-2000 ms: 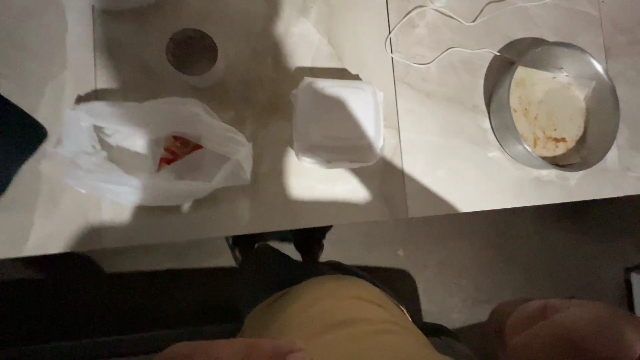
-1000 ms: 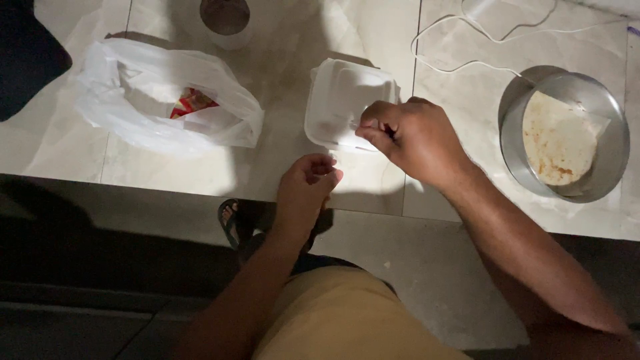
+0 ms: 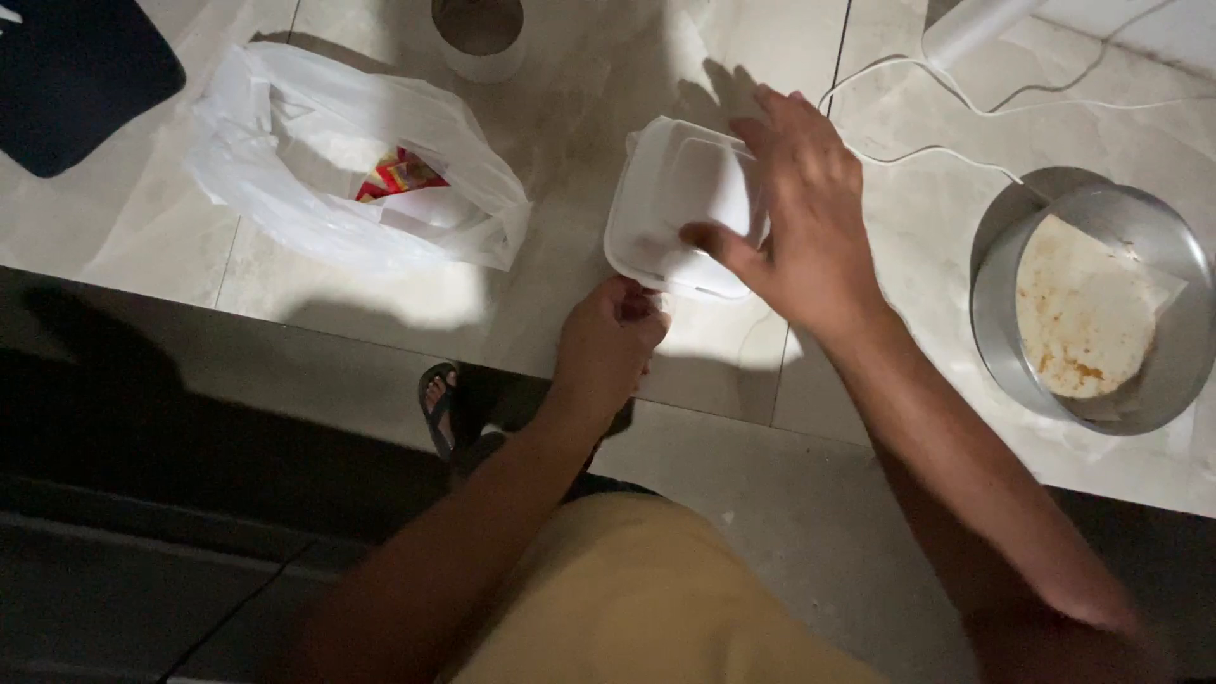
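Observation:
A white lidded container (image 3: 679, 204), lit by a patch of light, lies on the tiled surface in the middle. My right hand (image 3: 807, 204) is over its right side with thumb and fingers spread. Close to the container's near edge is my left hand (image 3: 617, 328), its fingers curled together; whether something small is between them cannot be made out. To the left lies an open white plastic bag (image 3: 332, 223) with red and yellow packets (image 3: 404, 175) inside.
At the right stands a round metal pan (image 3: 997, 313) holding a stained, pale flat piece (image 3: 1088, 304). A white cable (image 3: 936, 149) runs behind it, near a white cylindrical object (image 3: 978, 28). A round vessel (image 3: 480, 38) stands at the back, a dark item (image 3: 81, 85) at the left.
Both hands, not over the table two seconds ago, have come to the container. Since one second ago my right hand has opened from a pinch and spread over the container's right side.

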